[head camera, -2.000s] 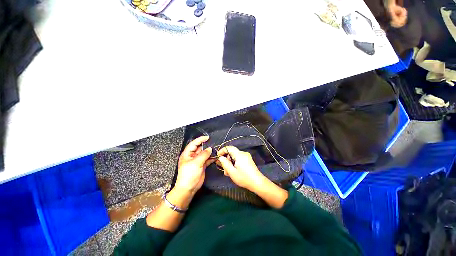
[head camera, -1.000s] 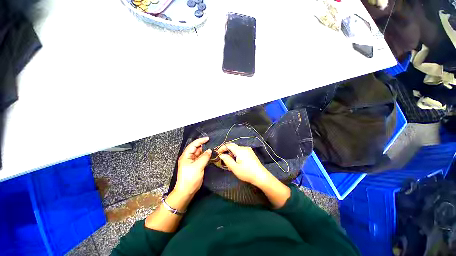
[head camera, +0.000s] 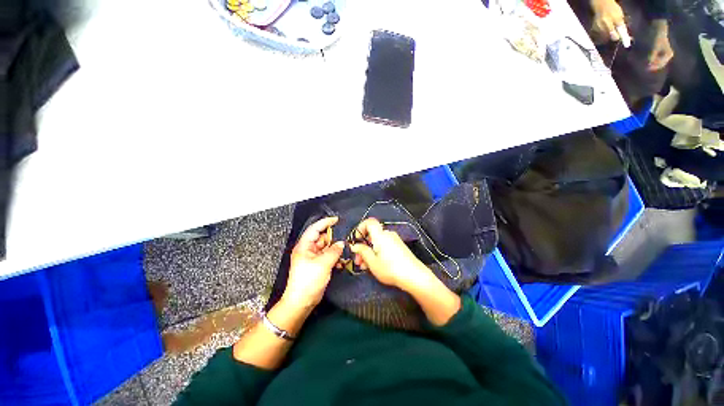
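Note:
A dark denim garment (head camera: 456, 222) with pale stitching lies bunched on the lap, with a brown ribbed part (head camera: 381, 311) near the waist. My left hand (head camera: 311, 266) pinches the garment's cloth. My right hand (head camera: 385, 255) is close beside it, thumb and forefinger pinched at the same spot. A small yellow-tan piece (head camera: 351, 267) shows between and below the fingertips. A pale thread (head camera: 423, 231) loops over the garment to the right. A needle cannot be made out.
A white table (head camera: 238, 151) holds a phone (head camera: 389, 78), a button tray (head camera: 286, 41) and small packets (head camera: 578, 63). A blue crate (head camera: 530, 305) at the right holds dark garments (head camera: 560, 214). Another person's hands (head camera: 611, 22) show at the top right.
My right hand has risen slightly and its fingers have shifted at the work spot. The table items sit slightly lower and further right in view. The other person's hands show more fully.

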